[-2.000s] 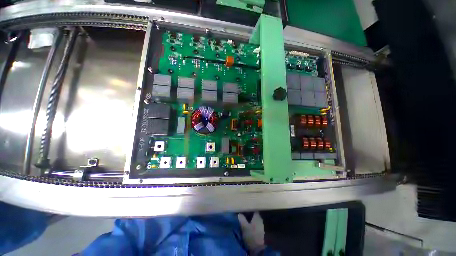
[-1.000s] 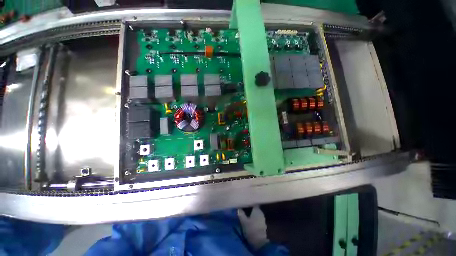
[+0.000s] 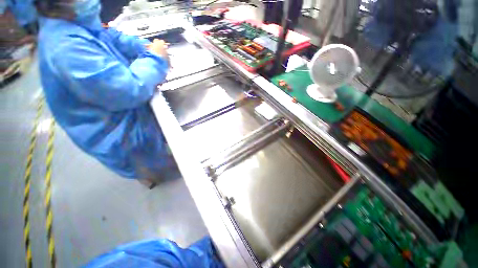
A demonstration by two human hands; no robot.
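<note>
No hand of mine is in view; only my blue sleeve shows at the bottom edge. The populated green circuit board (image 3: 367, 220) lies in its carrier (image 3: 314, 222) at the lower right, cut off by the picture's edge. Grey box parts show on it. A piece of pale green, perhaps the hold-down bar, shows at the far lower right corner.
Silver conveyor rails (image 3: 188, 186) run away to the upper left over a metal bed. A person in blue (image 3: 99, 89) stands at the left. A second board (image 3: 246, 44) sits in a red holder. A white fan (image 3: 333, 68), an orange parts tray (image 3: 375, 138) and green pieces (image 3: 435, 199) line the right.
The view has swung left and up along the line. The board has shifted to the lower right, and the gloved hand seen at the bottom has left the picture.
</note>
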